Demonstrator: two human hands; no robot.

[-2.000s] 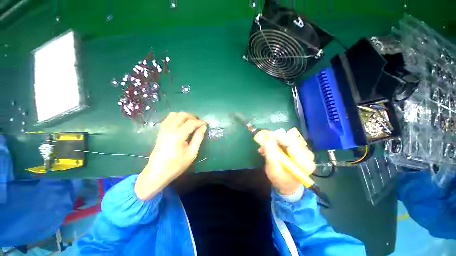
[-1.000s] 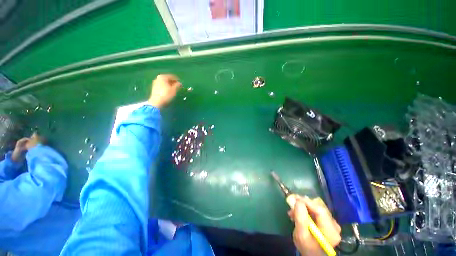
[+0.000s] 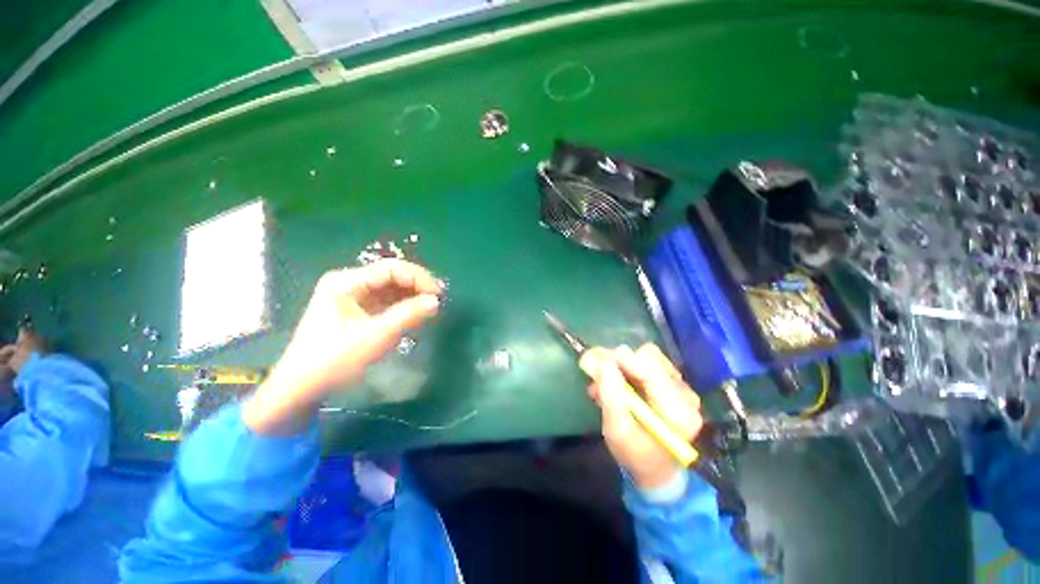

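My left hand (image 3: pixel 356 325) is over the near side of the wired parts (image 3: pixel 388 249) and hides most of that pile. Its thumb and forefinger pinch a tiny pale part (image 3: pixel 443 285), too small to make out. My right hand (image 3: pixel 644 408) holds the yellow soldering iron (image 3: pixel 659 424), its metal tip pointing up and left above the mat, touching nothing. A small clear block (image 3: pixel 502 359) lies on the mat between my hands. Another small pale piece (image 3: pixel 407 343) lies beside my left hand. The solder wire (image 3: pixel 399 420) curves along the bench edge below my left hand.
The fume extractor fan (image 3: pixel 593 211), blue soldering station (image 3: pixel 709 302) and brass wool tray (image 3: pixel 789 316) stand right of centre. Blister trays (image 3: pixel 952 262) fill the far right. A white tray (image 3: pixel 225 277) is left, above the partly hidden solder stand (image 3: pixel 194 402). Another person's hand shows far left.
My left hand has come back from the far side of the bench to near the wired pile. My right hand still holds the iron. The camera view has shifted.
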